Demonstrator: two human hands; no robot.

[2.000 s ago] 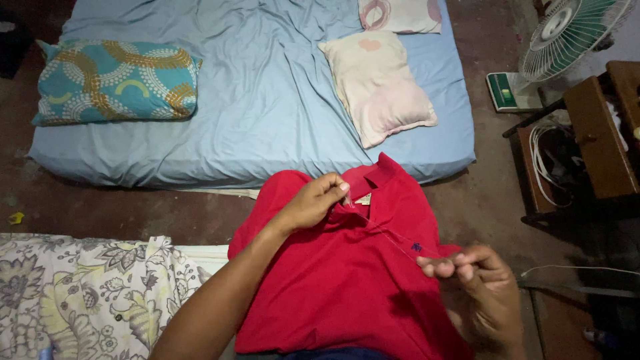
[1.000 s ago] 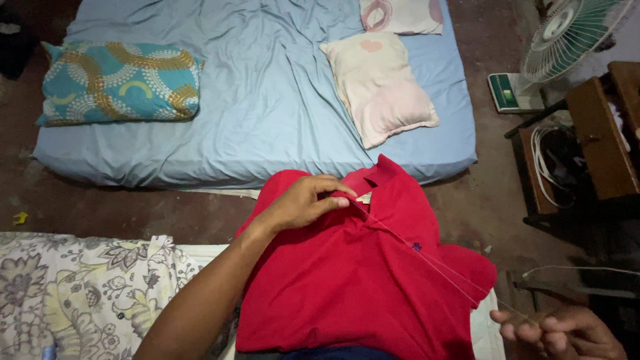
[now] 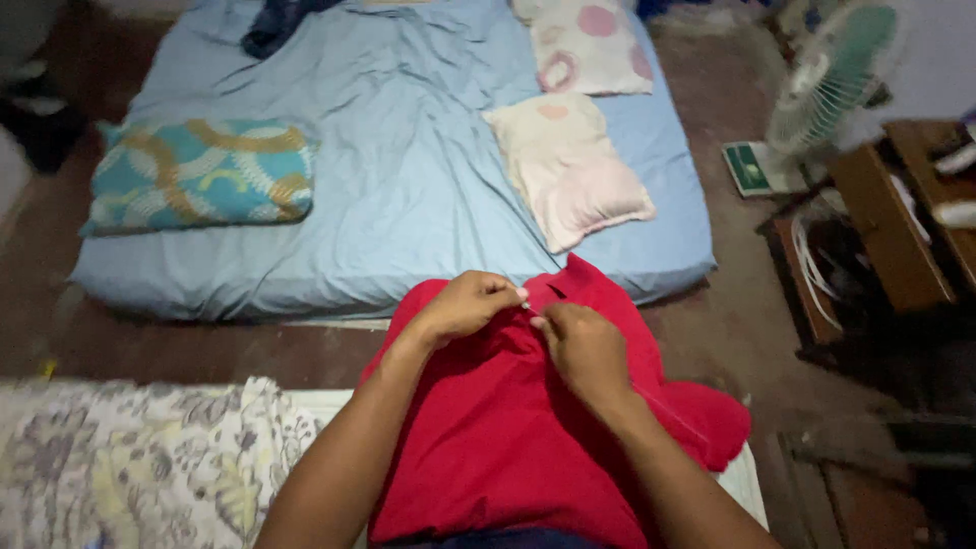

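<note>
A red collared shirt (image 3: 503, 442) lies spread over my lap, its collar pointing toward the bed. My left hand (image 3: 476, 305) pinches the cloth near the collar opening, with a small pale thing, perhaps a button (image 3: 525, 305), at the fingertips. Close beside it on the right, my right hand (image 3: 579, 343) has thumb and finger together at a thin, blurred thing like a needle; it is too small to be certain. A fine thread (image 3: 671, 415) runs over the shirt toward its right sleeve.
Ahead is a mattress with a blue sheet (image 3: 396, 168), bearing a teal patterned pillow (image 3: 206, 175) and pale pillows (image 3: 572, 168). Floral cloth (image 3: 145, 465) lies at left. A fan (image 3: 827, 84) and a wooden cabinet (image 3: 892, 229) with a white cable (image 3: 808, 259) stand at right.
My right hand has come in from the lower right, where it drew the thread out, to the collar beside my left hand. My left hand stays at the collar. The view has tilted up somewhat.
</note>
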